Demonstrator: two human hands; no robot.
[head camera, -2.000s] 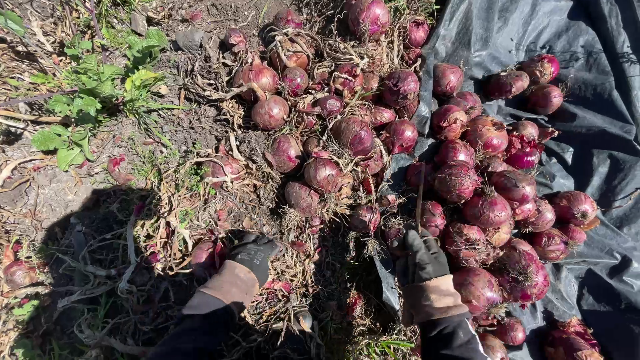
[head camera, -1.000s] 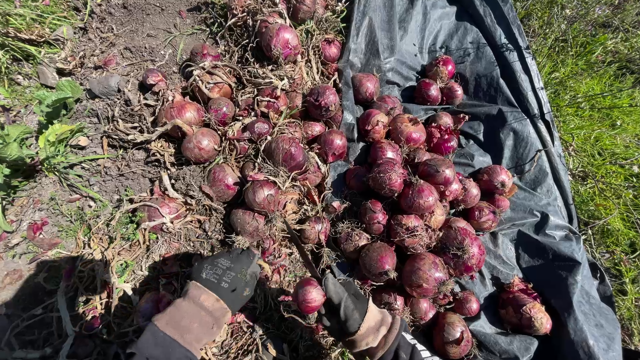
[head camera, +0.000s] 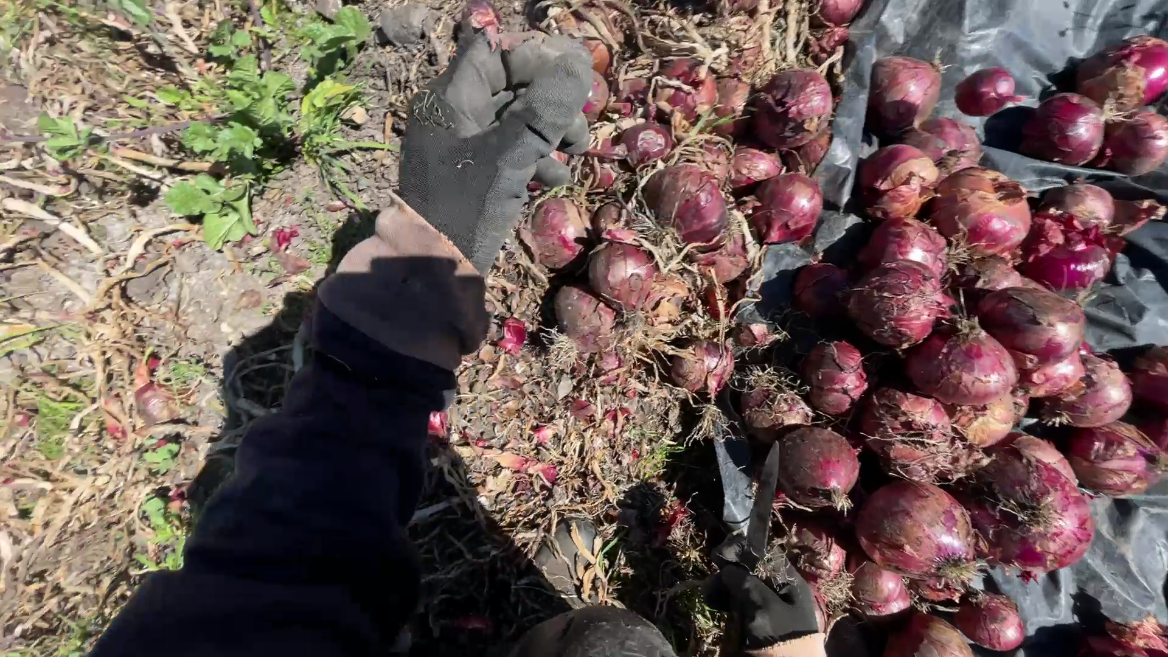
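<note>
My left hand (head camera: 497, 128), in a dark glove with a tan cuff, is raised over the soil at upper centre, fingers curled. A small red onion (head camera: 479, 16) shows just beyond its fingertips; whether the fingers grip it or its dry stem is unclear. Low in the view, partly shaded, my gloved right hand (head camera: 762, 593) is closed on a bladed hand tool (head camera: 763, 497), its narrow blade pointing up beside the onions. A large heap of red onions (head camera: 963, 365) lies on black plastic sheeting (head camera: 1131, 538). More onions (head camera: 684, 205), with roots and dry leaves, lie on the soil.
Green weeds (head camera: 228, 137) grow at upper left, with a stone (head camera: 404, 25) beside them. Dry stalks (head camera: 55, 219) cover the ground at far left. A dark rounded thing (head camera: 593, 631), perhaps a knee or boot, shows at the bottom edge.
My left hand has moved up and away from the lower ground. A small onion beside my right hand one second ago is no longer there; a small onion now shows over the upper sheeting.
</note>
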